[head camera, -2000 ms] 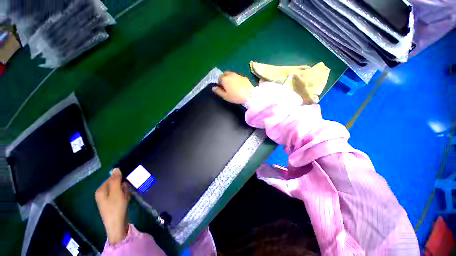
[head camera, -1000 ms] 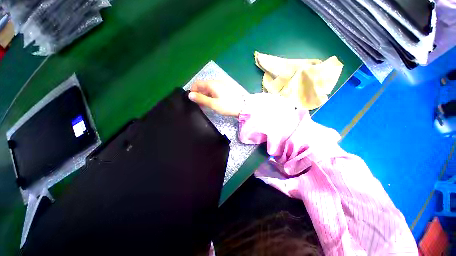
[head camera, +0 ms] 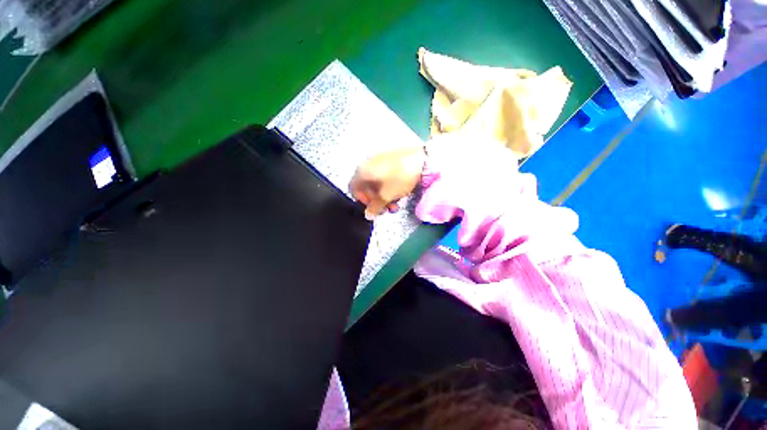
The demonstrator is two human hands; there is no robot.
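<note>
A large black panel point(head camera: 193, 277) fills the lower left, tilted and raised close to the camera. My right hand point(head camera: 388, 181) is at the panel's right edge with its fingers curled against it. A silvery foam sheet point(head camera: 332, 113) lies on the green table, partly behind the panel and under my right hand. A crumpled yellow-tan cloth point(head camera: 496, 101) lies beside my right wrist at the table edge. My left hand is not visible; the panel covers the lower left.
Another black panel with a white-and-blue label point(head camera: 55, 180) lies on foam at left. Stacked panels with foam point(head camera: 643, 46) stand at upper right. Grey sheets point(head camera: 55, 21) lie at upper left. A person's dark-clothed legs point(head camera: 723, 252) show over the blue floor at right.
The panel has come up off the foam sheet towards the camera, hiding its label and my left hand. My right hand has moved from the panel's far corner down along its right edge.
</note>
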